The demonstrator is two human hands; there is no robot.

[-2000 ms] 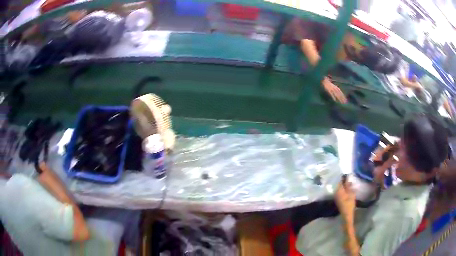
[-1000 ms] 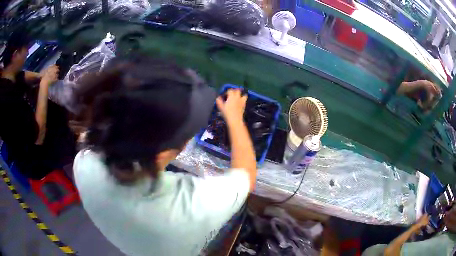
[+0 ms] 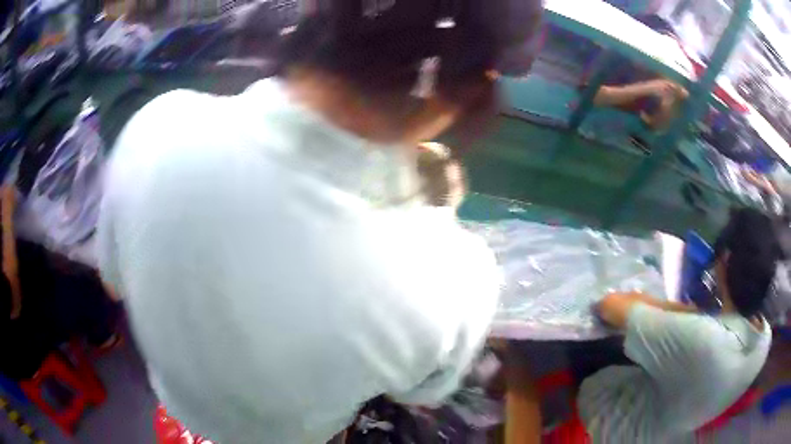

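Neither my left hand nor my right hand shows in the head view. A person in a pale shirt (image 3: pixel 286 260) stands or sits close in front of me and covers the left and middle of the view. Beyond them is the bench with its silvery plastic cover (image 3: pixel 564 269). Part of a beige desk fan (image 3: pixel 444 173) shows behind their shoulder, blurred. The blue tray and spray can seen earlier are hidden.
A seated person (image 3: pixel 685 347) is at the right, beside a blue tray (image 3: pixel 696 267). The green belt (image 3: pixel 538 165) runs behind the bench. Red stools (image 3: pixel 65 390) stand at lower left. A clear bag (image 3: pixel 69 186) is at left. Across the line, a person's hand (image 3: pixel 659 100) shows.
The view has shifted. The nearby pale-shirted person now looks larger and hides the blue tray and spray can; more of the seated person at the right shows than a second ago.
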